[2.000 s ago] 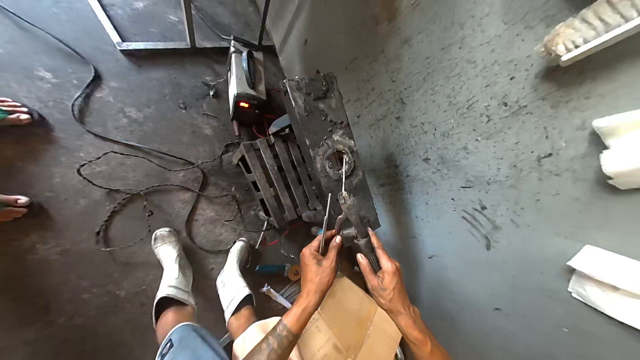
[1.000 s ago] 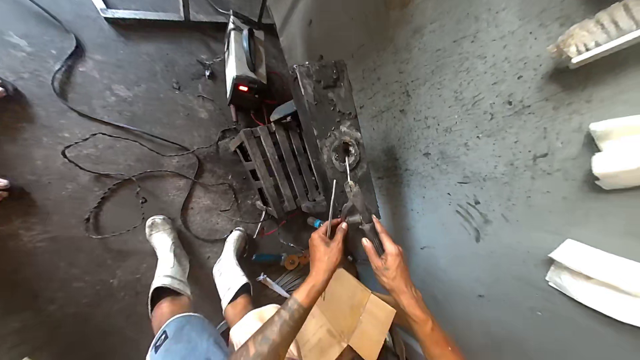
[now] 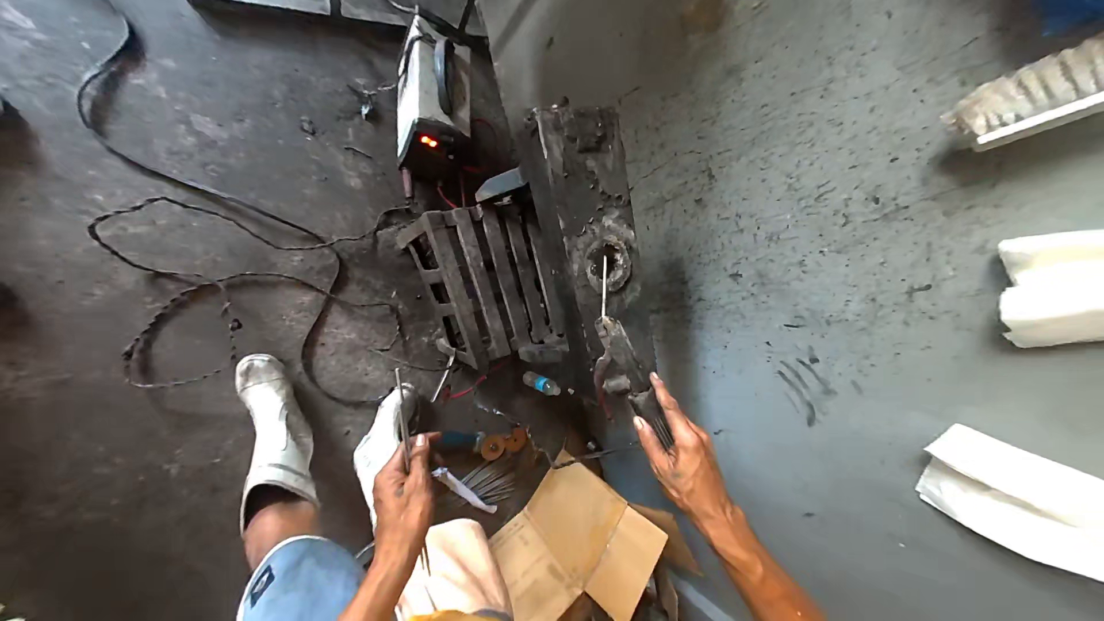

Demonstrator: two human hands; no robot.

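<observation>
My right hand [image 3: 681,444] is closed around the black handle of a welding electrode holder [image 3: 623,366]. A thin welding electrode [image 3: 605,289] is clamped in its jaws, its far end over a round, crusted metal ring [image 3: 609,263] on a dark steel bench [image 3: 591,181]. Whether the tip touches the ring, I cannot tell. Away to the left, my left hand [image 3: 407,492] holds a thin metal rod [image 3: 403,414] pointing up and away, above the white boot on the right. Below the bench end, several loose rods [image 3: 490,481] lie on the floor near an opened cardboard box [image 3: 573,526].
A welding machine [image 3: 434,103] with a lit red display stands behind a slatted metal rack [image 3: 487,280]. Black cable [image 3: 194,280] loops over the floor at left. A small bottle [image 3: 541,383] and abrasive discs [image 3: 504,443] lie near the bench. The grey wall [image 3: 776,259] rises at right.
My left hand has moved left, away from the electrode holder, with the thin rod still in it. My right hand still has the holder over the bench.
</observation>
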